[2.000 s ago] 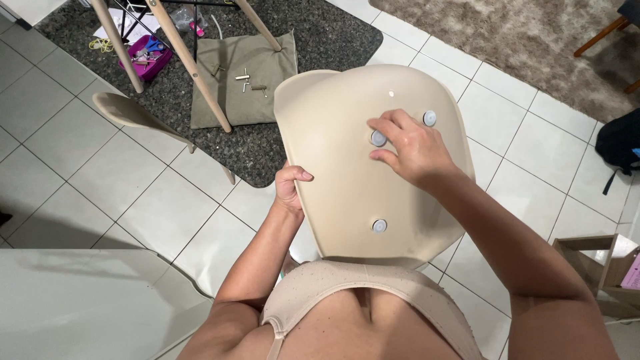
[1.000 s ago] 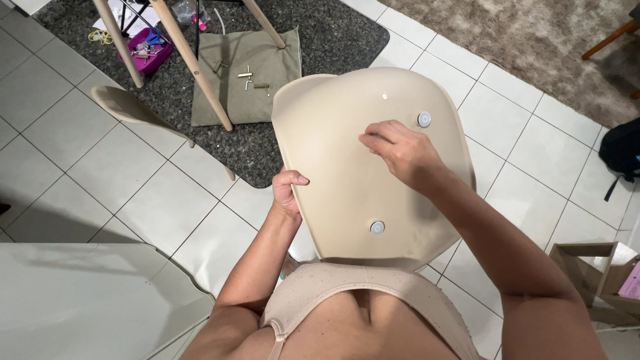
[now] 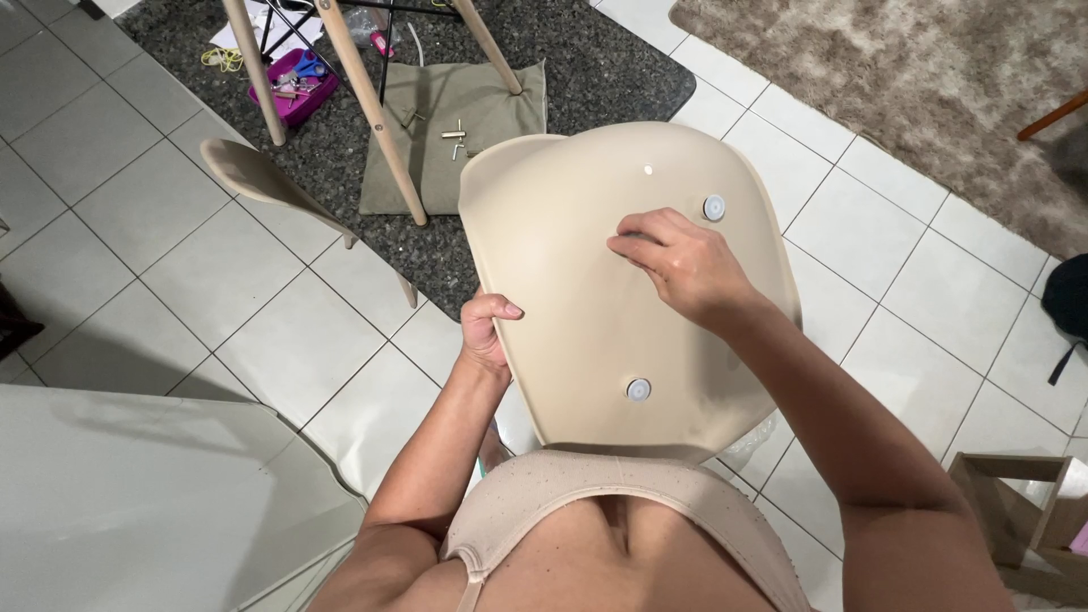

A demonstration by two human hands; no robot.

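A beige plastic chair seat shell (image 3: 578,280) rests against my torso with its underside up. My left hand (image 3: 487,327) grips its left edge, thumb on top. Above the shell's upper middle is my right hand (image 3: 680,255), fingers bunched together; whether something is between the fingertips cannot be seen. One round grey-white mount (image 3: 714,207) sits at the upper right of the shell, and another round mount (image 3: 638,389) lower down near the centre. The spot under my right hand is partly hidden.
Wooden chair legs (image 3: 374,119) with black metal rods stand on a dark granite top (image 3: 595,68). There a green cloth cushion (image 3: 501,106) bears small metal fasteners, beside a purple tray (image 3: 308,106) with blue scissors. Another chair (image 3: 263,183) stands left; a wooden box (image 3: 1011,518) lies lower right.
My right hand has moved slightly up and left from the middle mount, which showed under its fingers in the oldest frame. My left hand keeps its hold on the shell's edge.
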